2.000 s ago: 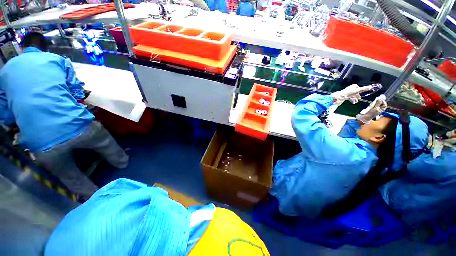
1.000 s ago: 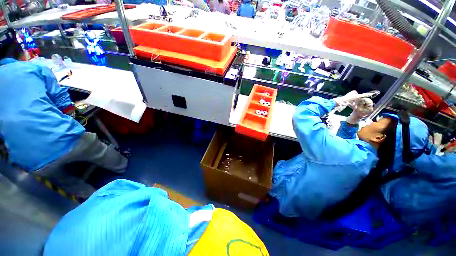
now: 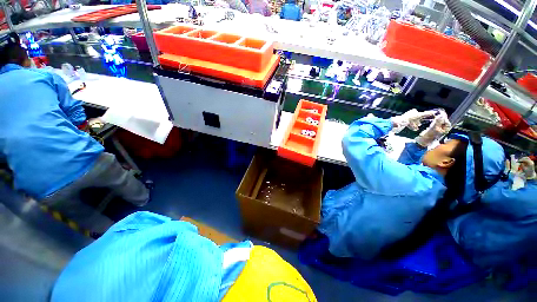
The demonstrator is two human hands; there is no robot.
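Note:
Neither of my hands is in the picture; only my light blue sleeve and yellow front show at the bottom. Nearest in front of me, a large open brown carton [image 3: 277,220] stands on the floor under the bench edge, with small pale bits inside. Above it, a narrow orange-red compartment tray [image 3: 299,154] juts over the bench edge, with small white parts in some pockets. A second brown carton [image 3: 207,230] shows only partly beside my sleeve.
A white bench machine [image 3: 235,121] carries stacked orange trays [image 3: 259,56]. A seated person [image 3: 388,183] at right holds a small part up in gloved hands, beside another person. A person [image 3: 50,130] bends over the left bench. Blue stools or crates [image 3: 406,268] stand lower right. More orange trays [image 3: 433,52] lie on the shelf.
The person at left has moved further left and works over the bench. The seated person's raised hands have shifted slightly. My sleeve, the carton and trays have hardly moved.

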